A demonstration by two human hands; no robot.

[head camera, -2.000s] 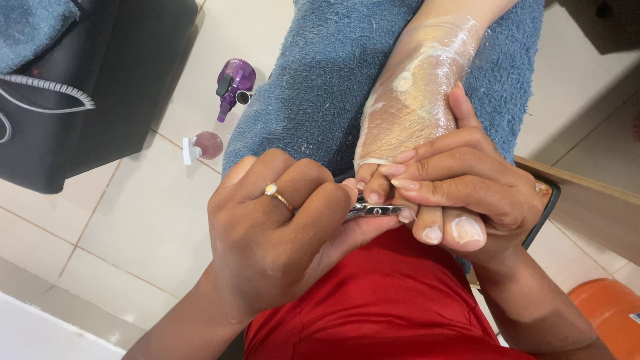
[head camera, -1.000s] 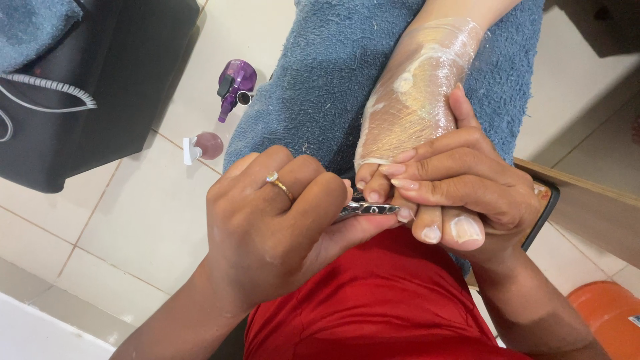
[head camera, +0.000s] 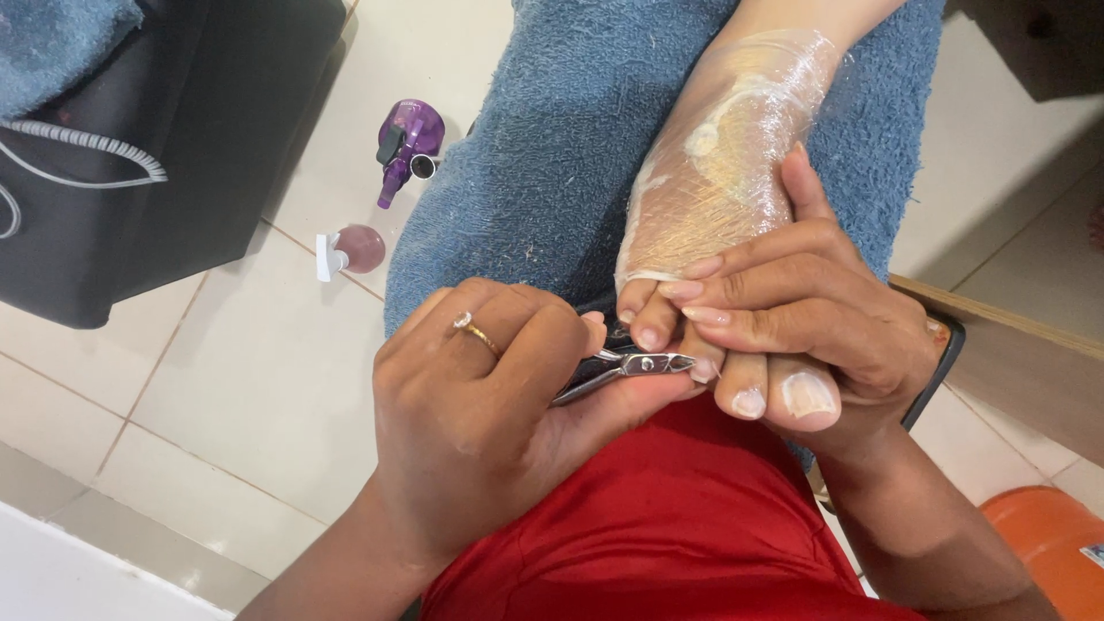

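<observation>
My left hand (head camera: pixel 483 379), with a ring on one finger, grips a metal cuticle nipper (head camera: pixel 647 364). The nipper's tip touches the nail edge of the middle toe of another person's foot (head camera: pixel 742 155); whether its jaws are fully closed I cannot tell. A thin whitish sliver shows beside the tip. Clear plastic film (head camera: pixel 776 95) wraps the foot over white cream, and the toes are bare. My right hand (head camera: pixel 828 319) holds the foot from the side, its fingers spread over the toes and its thumb hidden beneath. White residue coats the big toenail (head camera: pixel 808 394).
A blue towel (head camera: pixel 552 155) lies under the foot. To the left on the tiled floor are a purple spray bottle (head camera: pixel 412 142) and a small pump bottle (head camera: pixel 360 248). A black container (head camera: pixel 190 155) with a coiled cord stands upper left, an orange bucket (head camera: pixel 1044 543) lower right.
My left hand has shifted and turned very slightly around the nipper, whose tip stays at the same toe. My right hand keeps its hold on the foot.
</observation>
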